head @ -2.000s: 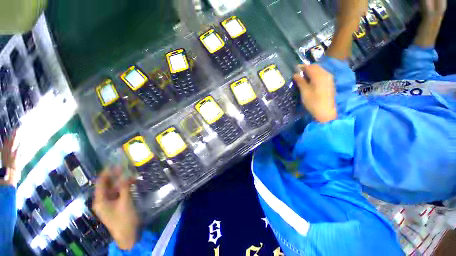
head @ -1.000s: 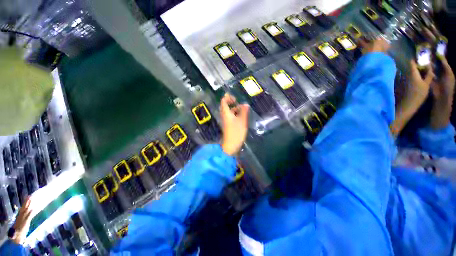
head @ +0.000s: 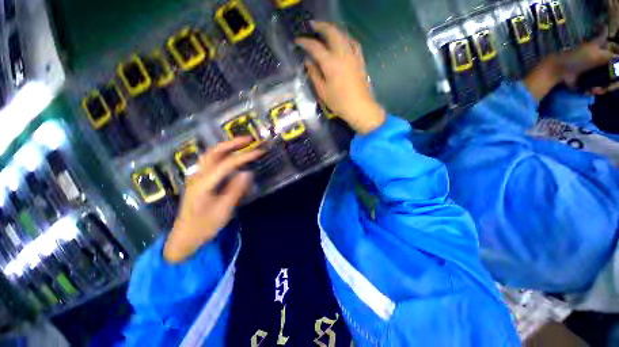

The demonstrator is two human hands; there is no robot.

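A clear blister tray lies in front of me with two rows of black keypad phones with yellow frames. Their screens in the back row are dark. My left hand is over the front row, fingers spread and blurred, beside a phone near the middle. My right hand is over the right end of the tray, fingers curled above the last back-row phone, whose top the frame's edge cuts off. Whether the fingertips touch the phones is unclear.
Another tray of phones lies at upper right, beside a neighbouring worker's blue sleeve and hands. Trays with dark phones and green patches are at left. The bench mat is green.
The view has swung back from the right-hand trays to the tray in front. Both hands are now over this tray. Its screens are dark, unlike the lit tray seen two seconds ago.
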